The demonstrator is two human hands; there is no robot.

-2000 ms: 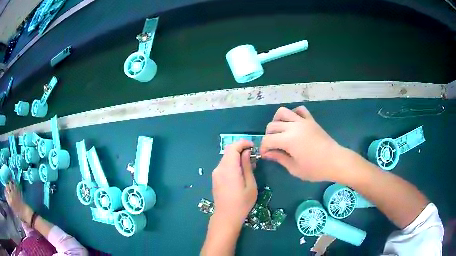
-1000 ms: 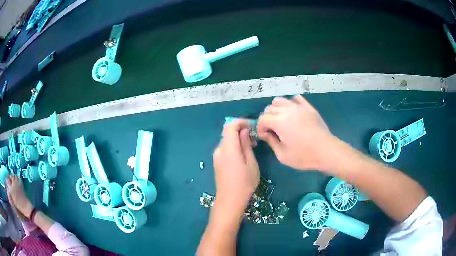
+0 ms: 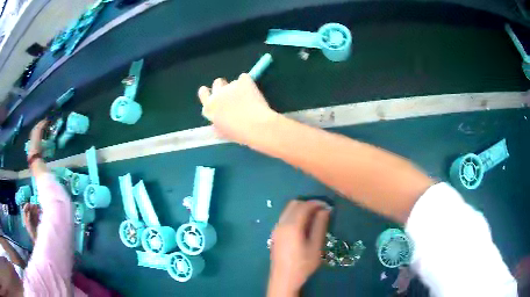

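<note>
My right hand (image 3: 235,110) is over the dark belt, closed around a turquoise fan body. Only its handle (image 3: 261,66) shows, pointing up and right; the hand hides the rest. My left hand (image 3: 299,232) is low over the bench with fingers curled, blurred, beside the pile of circuit boards (image 3: 343,252), partly covering it. Something dark shows at its fingertips; whether it is held I cannot tell. Another fan body (image 3: 335,42) lies on the belt farther right, handle to the left, with a small board beside it.
The pale strip (image 3: 383,109) divides belt and bench. Several fan bodies (image 3: 196,238) stand left of my left hand. One (image 3: 466,171) lies at right, and a spoked fan (image 3: 394,248) sits by my right sleeve. Another person's pink-sleeved arm (image 3: 51,226) reaches to the belt at far left.
My hands have separated: the right reached up and left onto the belt, the left dropped to the boards. The belt fan's handle points more steeply. The turquoise piece between my hands no longer shows there.
</note>
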